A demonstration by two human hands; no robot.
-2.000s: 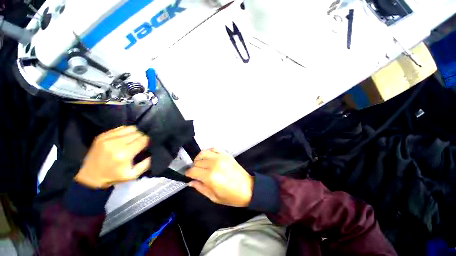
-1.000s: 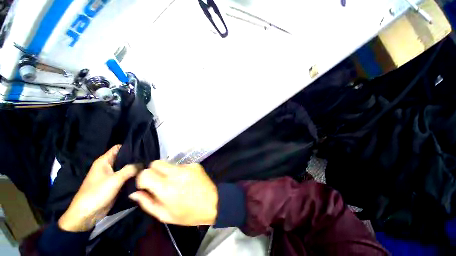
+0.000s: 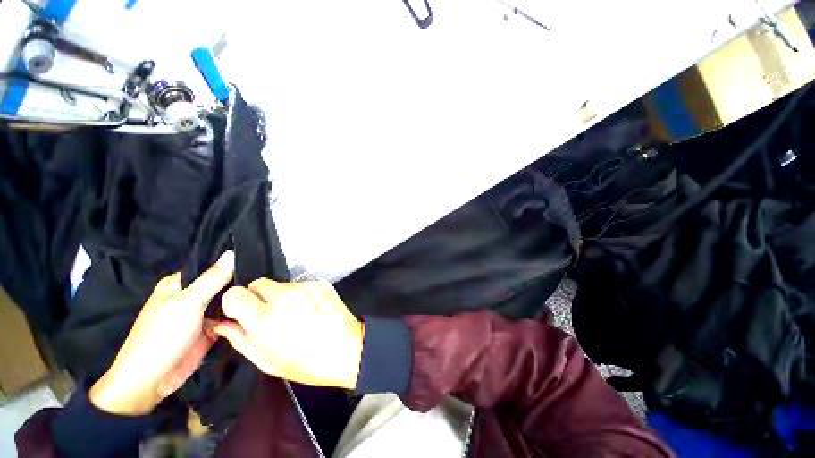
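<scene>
A black garment piece [image 3: 134, 197] runs from under the machine head at the upper left down over the front table edge. Part of it is folded up beside the needle area. My left hand [image 3: 170, 335] grips the cloth near the front edge, thumb on top. My right hand [image 3: 290, 326] touches my left hand and pinches the same cloth; its fingertips are partly hidden. The white sewing machine head [image 3: 71, 89] is cut off at the upper left. A blue lever [image 3: 210, 75] stands beside the needle area. The presser foot is hidden or too blurred to tell.
The white table [image 3: 384, 134] slopes to the upper right. Black snips [image 3: 417, 11] are cut off at the top edge. A cardboard box [image 3: 746, 76] is under the table's right end. Black garments [image 3: 697, 286] are heaped at the right. Another brown box [image 3: 20, 349] is at the far left.
My hands have come together on the cloth near the front edge, from being apart closer to the machine. The view has shifted, so the machine head and snips are more cut off.
</scene>
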